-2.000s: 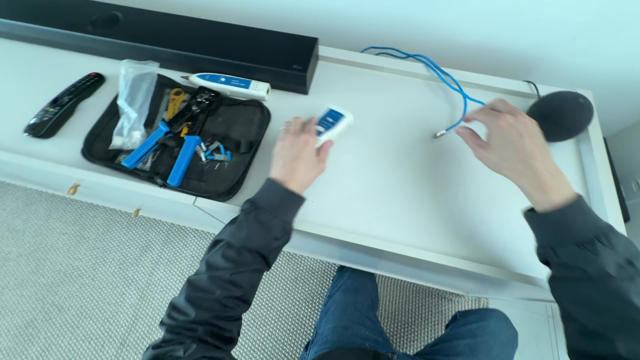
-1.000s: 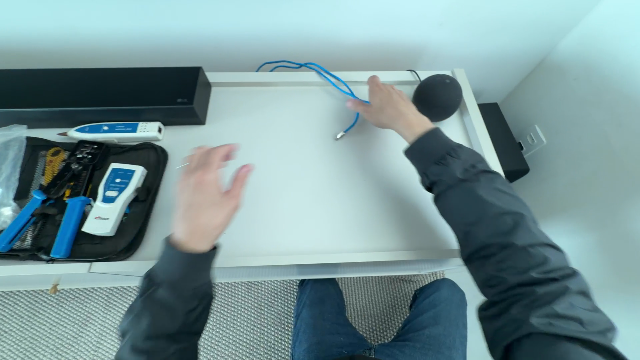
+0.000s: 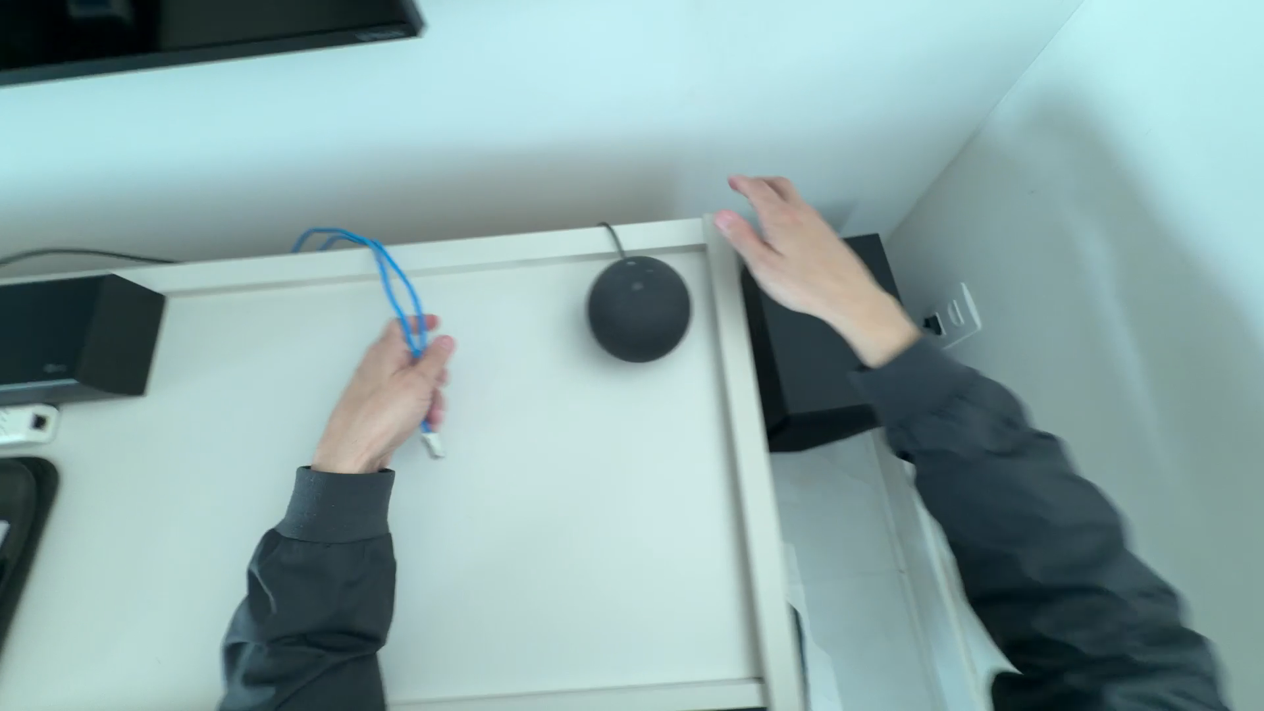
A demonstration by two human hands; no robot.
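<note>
My left hand point(image 3: 390, 395) is closed around a blue network cable point(image 3: 395, 286), whose plug point(image 3: 433, 443) pokes out below the fingers over the white cabinet top point(image 3: 583, 533). The other end of the cable runs over the cabinet's back edge and out of sight. My right hand point(image 3: 795, 252) is empty, its fingers apart, above the cabinet's right back corner and beside a black box-shaped device point(image 3: 815, 365). Between my hands sits a round black smart speaker point(image 3: 639, 309) with a thin cord at its back.
A black soundbar point(image 3: 79, 336) lies at the left, with part of a white tester point(image 3: 28, 424) and a black tool case point(image 3: 30, 513) in front of it. A screen point(image 3: 207, 30) hangs above. A wall outlet point(image 3: 958, 316) with a black plug is at the right.
My left hand has taken hold of the blue cable. My right hand, at the cable a second ago, has moved right, past the round speaker. The view has shifted right.
</note>
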